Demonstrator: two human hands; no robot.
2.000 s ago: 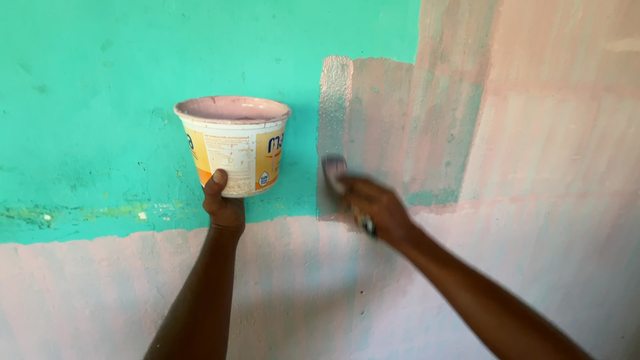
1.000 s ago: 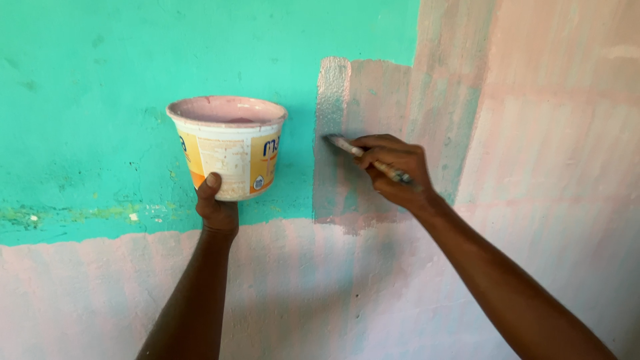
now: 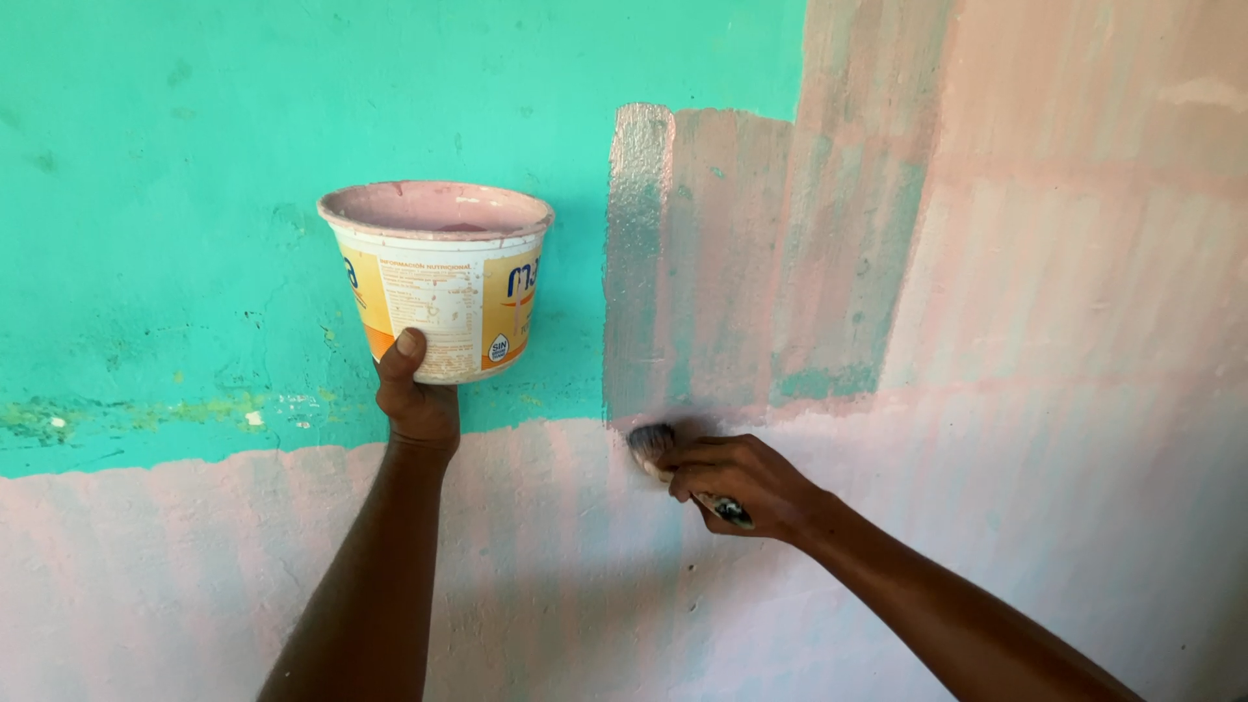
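A round plastic tub (image 3: 439,302) with pink paint inside and smeared on its rim is held up by my left hand (image 3: 417,395), whose thumb presses on its side; the fingers under it are mostly hidden. My right hand (image 3: 746,486) grips a paintbrush (image 3: 651,450) with dark bristles up and to the left. Those bristles are at the lower edge of a pinkish painted patch (image 3: 721,263) on the wall. Along the patch's left side runs a glossy, wet-looking strip (image 3: 641,166).
Turquoise wall (image 3: 244,107) spans the upper left, with chipped marks (image 3: 253,417) low on it. Streaky pale pink paint covers the lower wall (image 3: 546,565) and the right side (image 3: 1092,292). Shadows fall on the wall below the tub.
My right hand has moved down along the left side of the painted patch, with the brush still in it. My left hand still holds up the tub in about the same place.
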